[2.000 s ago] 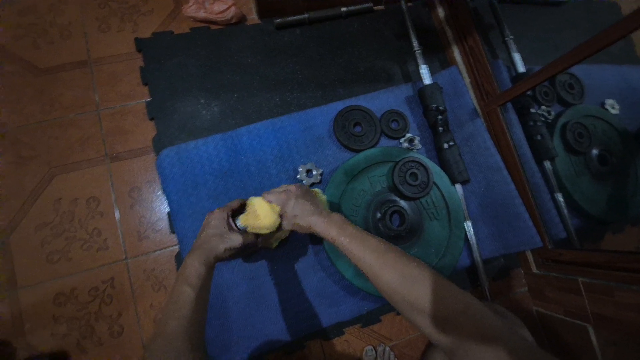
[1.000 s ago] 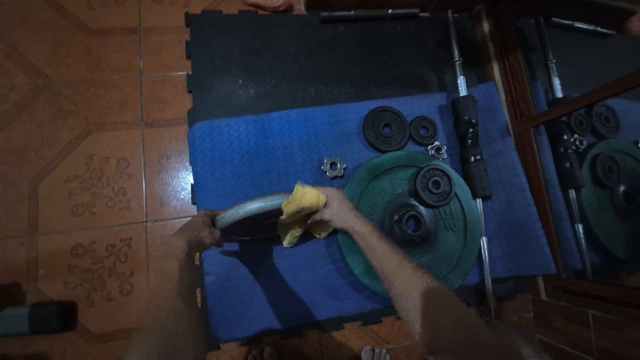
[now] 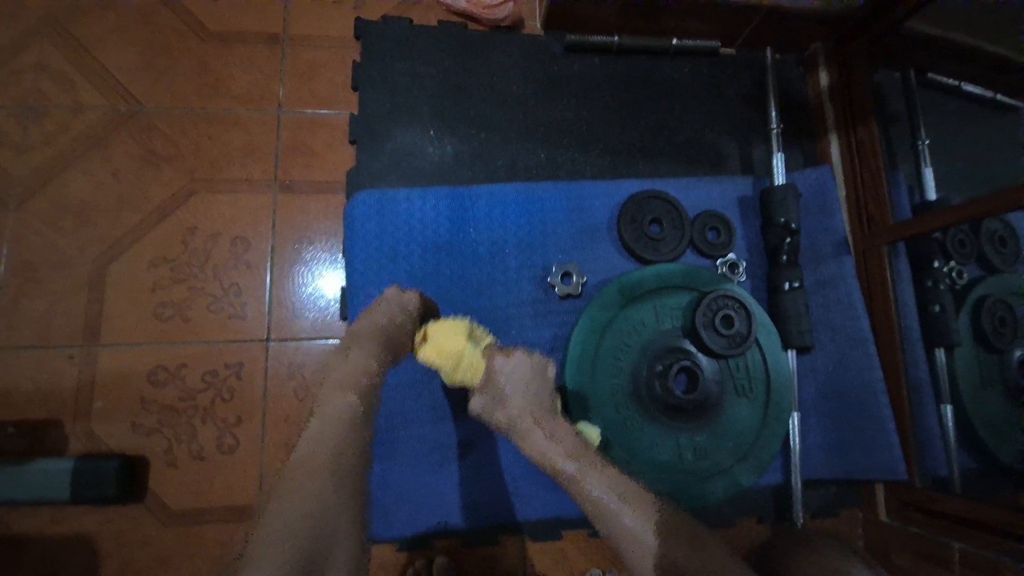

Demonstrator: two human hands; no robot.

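Note:
My right hand (image 3: pixel 516 388) grips a yellow cloth (image 3: pixel 454 349), whose bunched part sticks out toward my left hand (image 3: pixel 396 316). The left fingers are curled at the cloth's far left end; what they hold is hidden behind the hand and the cloth. Both hands are over the blue mat (image 3: pixel 480 248). Just right of my right hand lies a large green weight plate (image 3: pixel 624 384), with a small black plate (image 3: pixel 726 322) resting on it. A silver star collar nut (image 3: pixel 566 280) lies on the mat above my right hand.
Two black weight plates (image 3: pixel 640 240) (image 3: pixel 712 233) and another star collar (image 3: pixel 731 267) lie above the green plate. A barbell with a black pad (image 3: pixel 780 232) runs along the right, beside a mirror (image 3: pixel 976 320). A short bar (image 3: pixel 640 43) lies at the black rubber mat's (image 3: pixel 544 112) far edge.
One second ago a round plate showed edge-on between my hands, with the yellow cloth at its right end; now the cloth is between the hands and the plate is not discernible.

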